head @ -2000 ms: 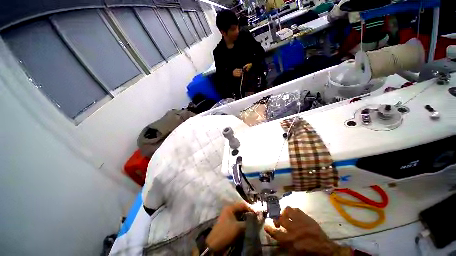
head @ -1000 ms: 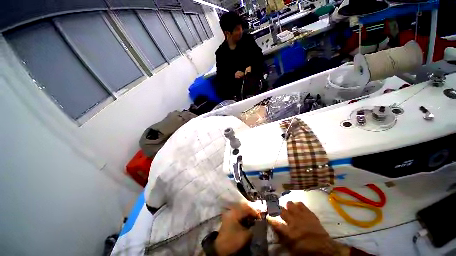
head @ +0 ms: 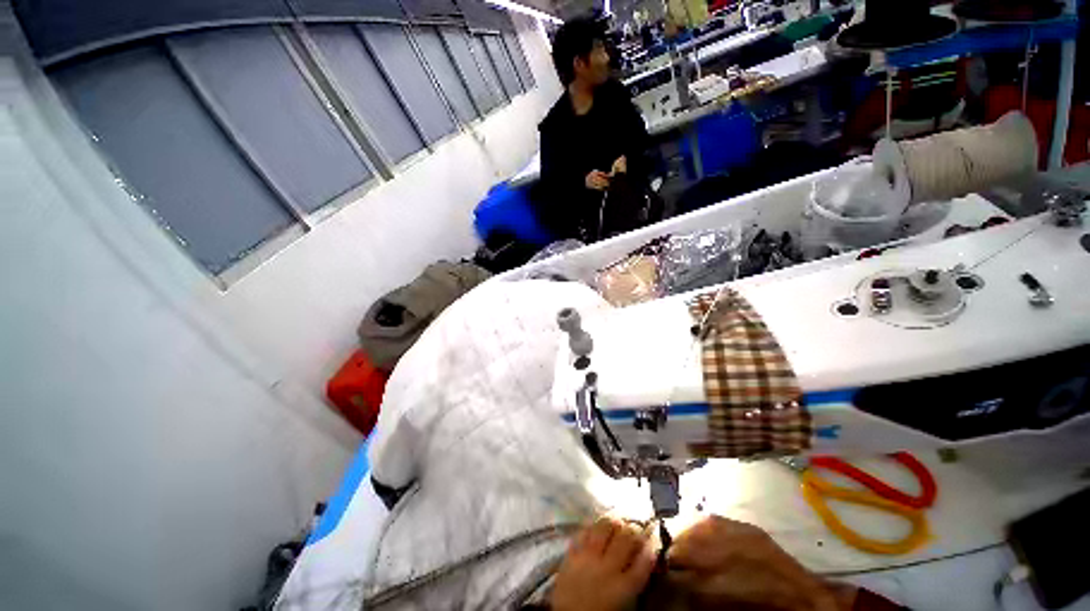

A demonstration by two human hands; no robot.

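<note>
The pale quilted lining [head: 478,418] is spread left of the needle, with a dark seam edge [head: 478,553] running toward my hands. My left hand [head: 607,566] pinches the cloth just in front of and left of the presser foot [head: 665,491]. My right hand [head: 735,561] pinches the dark cloth [head: 661,559] at the right of the foot. The fingertips of both hands nearly meet there. The lockstitch machine [head: 645,346] stands over the work, and its lamp lights the foot brightly. The stitch point is hidden by glare and fingers.
Scissors with red and orange-yellow loops [head: 870,507] lie right of the needle. A black phone [head: 1058,537] lies at the right edge. A checked cloth strip [head: 751,376] wraps the machine head. A cream thread cone [head: 966,159], plastic bags [head: 693,257] and a person in dark clothes [head: 594,143] are behind.
The view has shifted, so the scene sits slightly right. My left hand has moved close beside my right hand at the foot, and less dark cloth shows bunched under it.
</note>
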